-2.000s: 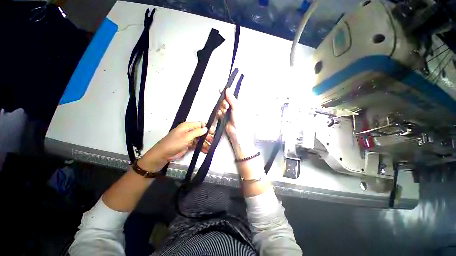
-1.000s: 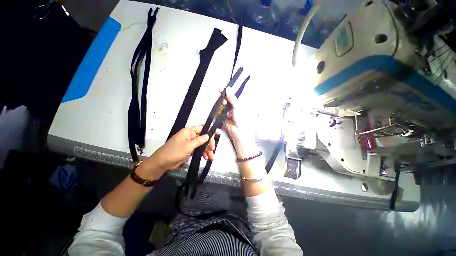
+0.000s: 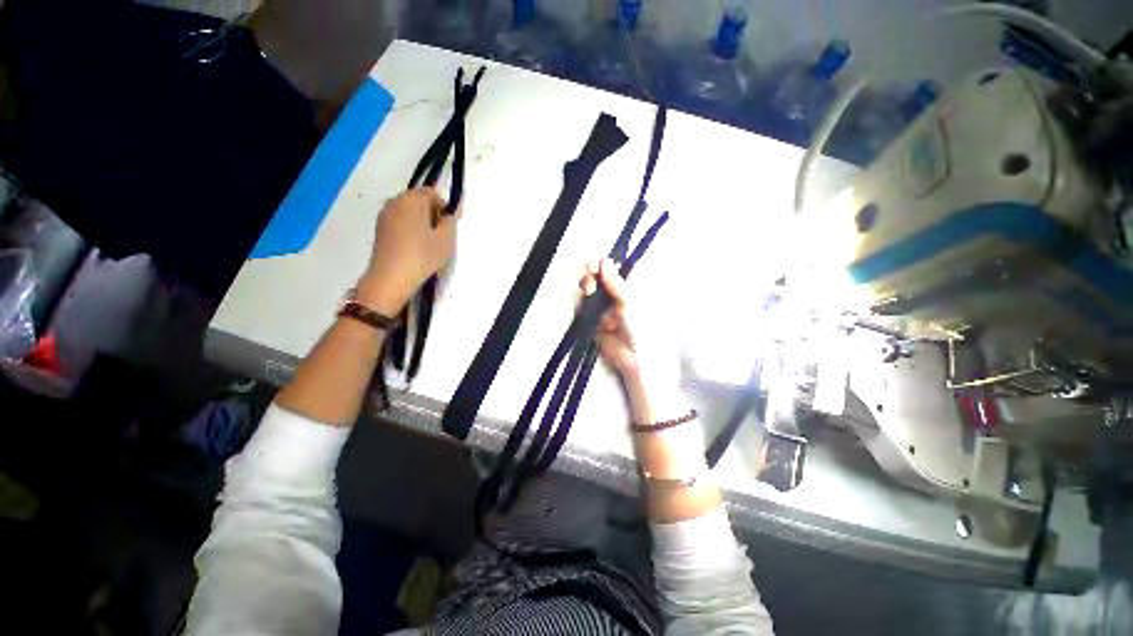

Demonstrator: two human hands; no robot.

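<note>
My left hand [image 3: 414, 244] is closed around the upper part of a bundle of narrow black straps [image 3: 457, 155] at the table's left. The lower strap ends hang below my hand to the table's front edge. My right hand [image 3: 608, 311] holds another group of narrow black straps [image 3: 562, 395] near the table's middle. Two tips stick up above my fingers and the rest runs down over the front edge toward my lap. A wider flat black band [image 3: 528, 288], flared at the top, lies between my hands.
A white-grey sewing machine [image 3: 982, 211] with a blue stripe and a very bright lamp stands at the right. Bottles with blue caps [image 3: 729, 56] stand behind the white table [image 3: 311, 280]. A blue patch [image 3: 326, 174] is at the left. A thin strap [image 3: 652, 149] lies behind my right hand.
My left hand has let go of the straps in my right hand, moved left and taken hold of the bundle there. My right hand still holds its straps. The view has shifted.
</note>
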